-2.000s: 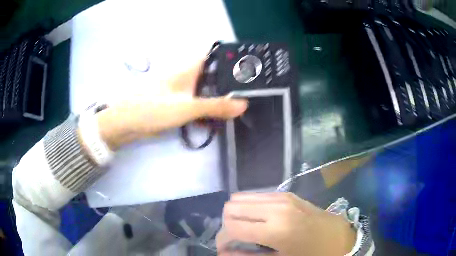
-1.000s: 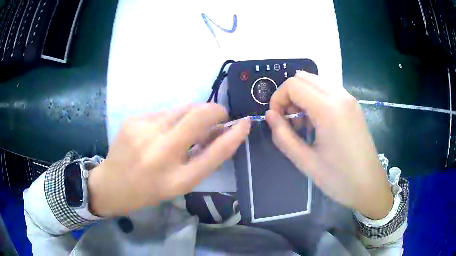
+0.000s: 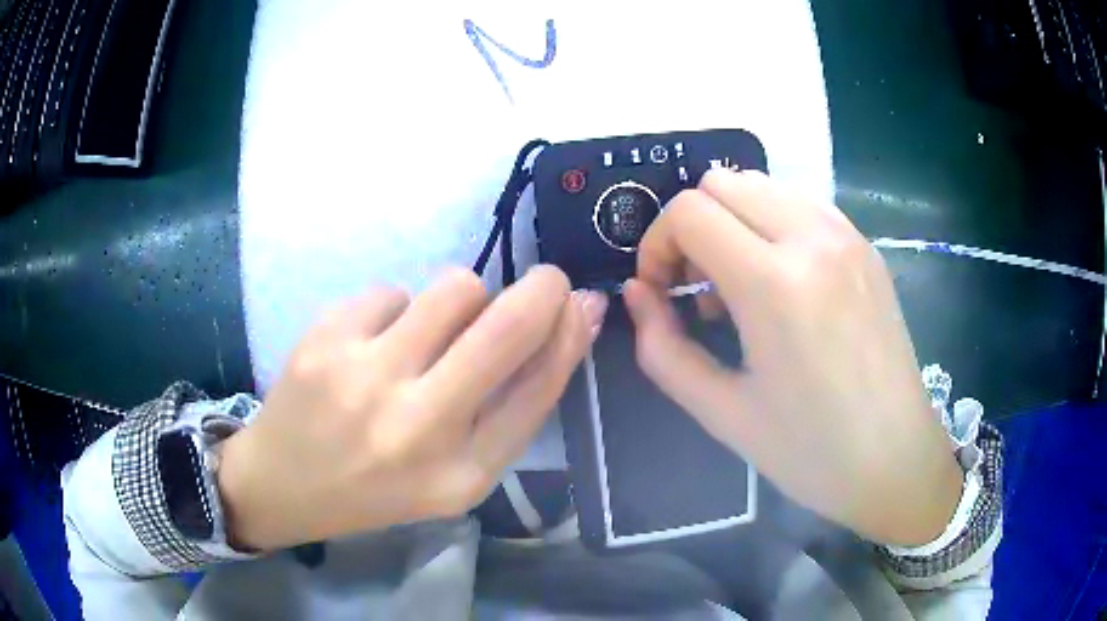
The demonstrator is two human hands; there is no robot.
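A black device housing (image 3: 571,249) lies upright on the white foam sheet (image 3: 352,158), its button panel with a ringed circle (image 3: 628,216) at the top. A white border line (image 3: 597,425) runs down the left and along the bottom of its dark screen window (image 3: 674,449). My left hand (image 3: 413,400) pinches at the window's top left corner. My right hand (image 3: 789,352) pinches the narrow tape (image 3: 688,290) close beside it. The tape shows again right of my right hand (image 3: 971,252). My palms and fingers hide part of the housing.
A black wrist strap (image 3: 500,224) loops from the housing's left side. Stacked housings (image 3: 115,91) stand at the upper left, and more dark units (image 3: 1056,61) at the upper right. The green bench (image 3: 947,170) borders the sheet. Blue surfaces (image 3: 1056,485) show below the bench edge.
Since the first frame the housing has come upright over the sheet, and both hands have met at the window's top edge. Since the second, the fingertips have moved slightly left and the tape behind sags.
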